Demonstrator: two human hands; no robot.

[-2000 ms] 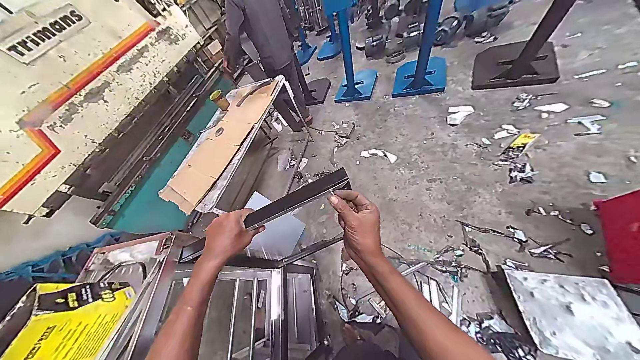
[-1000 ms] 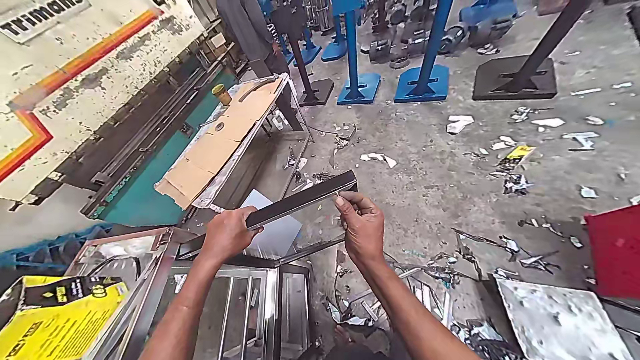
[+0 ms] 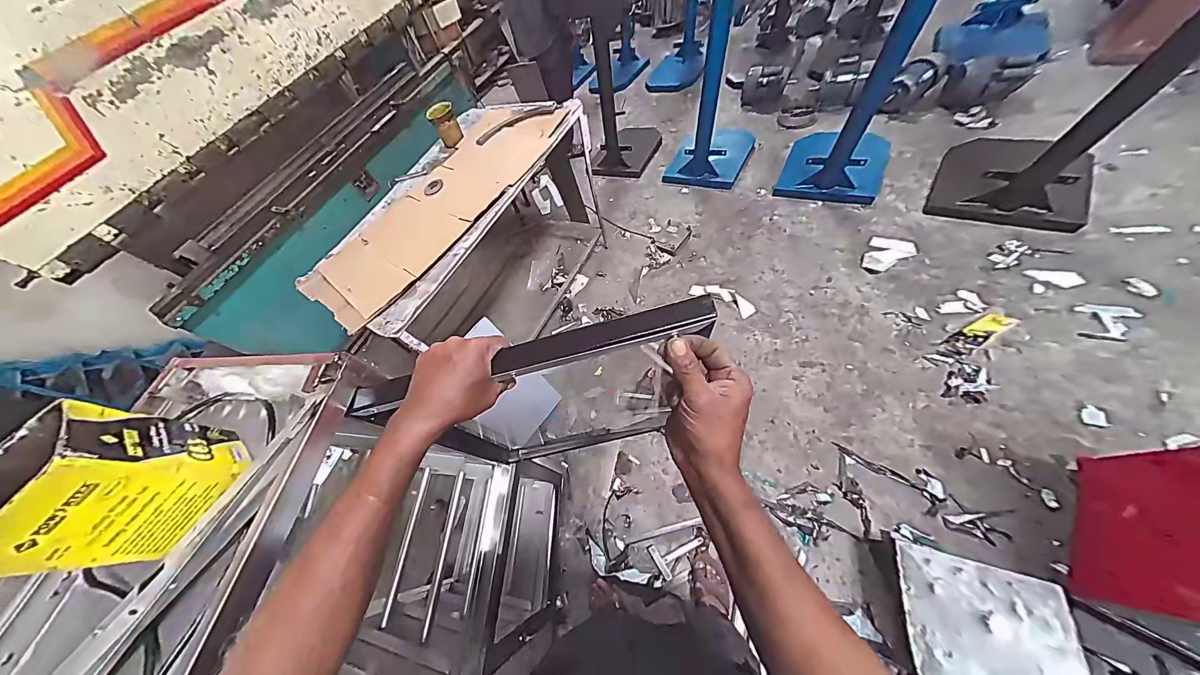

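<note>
A dark metal bar [image 3: 600,343] with a bright lower edge is held up in front of me, its right end a little higher. My left hand [image 3: 459,382] is closed around the bar's left end. At the right end, my right hand [image 3: 708,398] pinches a thin pale strip [image 3: 658,358] between thumb and fingers, just below the bar; whether the strip is attached to the bar cannot be told. Under my arms stands a glazed metal frame cabinet [image 3: 492,525] with metal rods inside.
A worktable covered with cardboard [image 3: 412,248] stands ahead, beside a large press machine [image 3: 281,216]. A yellow packet [image 3: 112,497] lies at left. Blue stand bases [image 3: 832,169], floor scraps [image 3: 889,253], a white-grey panel [image 3: 984,609] and a red panel [image 3: 1139,534] are at right. A person [image 3: 544,42] stands behind the table.
My right hand has come away slightly from the bar's right end, and a pale strip now shows at its fingertips. My left hand keeps its hold on the bar.
</note>
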